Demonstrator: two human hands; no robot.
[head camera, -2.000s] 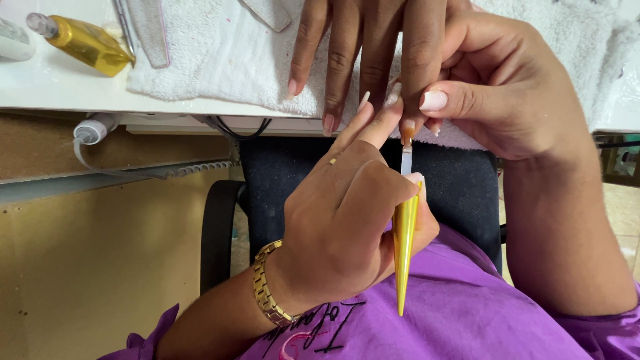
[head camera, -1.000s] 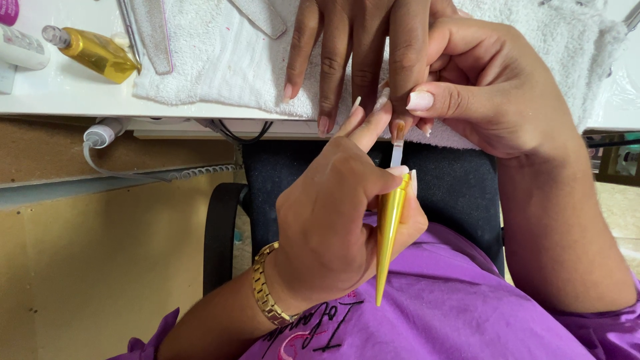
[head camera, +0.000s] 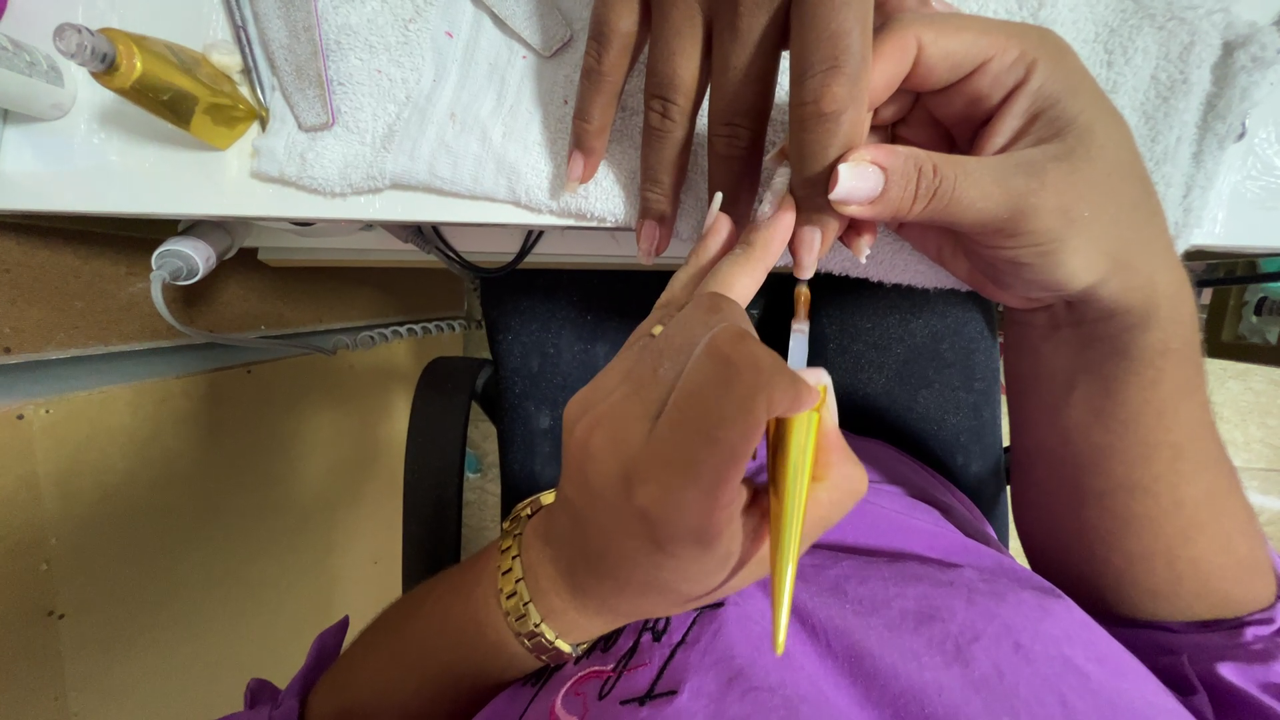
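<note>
My left hand (head camera: 690, 450), wearing a gold-coloured metal watch (head camera: 520, 590), holds a nail brush (head camera: 790, 500) by its shiny yellow tapered handle. The amber bristles point up at the free edge of another person's fingernail (head camera: 806, 247); whether they touch it is unclear. Two extended fingers of my left hand rest against that person's fingers. My right hand (head camera: 1000, 170) pinches the same finger near its tip, thumb on one side. The person's hand (head camera: 735, 80) lies with fingers spread over a white towel (head camera: 450, 120), the fingertips at the table edge.
On the white table (head camera: 120, 180) at left lie a yellow bottle (head camera: 175, 88), a white bottle (head camera: 35, 75), a metal tool (head camera: 248, 50) and a nail file (head camera: 300, 70). Another file (head camera: 530, 20) lies on the towel. Below are a coiled cable (head camera: 400, 335) and a black chair (head camera: 900, 350).
The brush tip has moved from over the nail surface down to the nail's free edge. My right hand keeps its hold on the finger.
</note>
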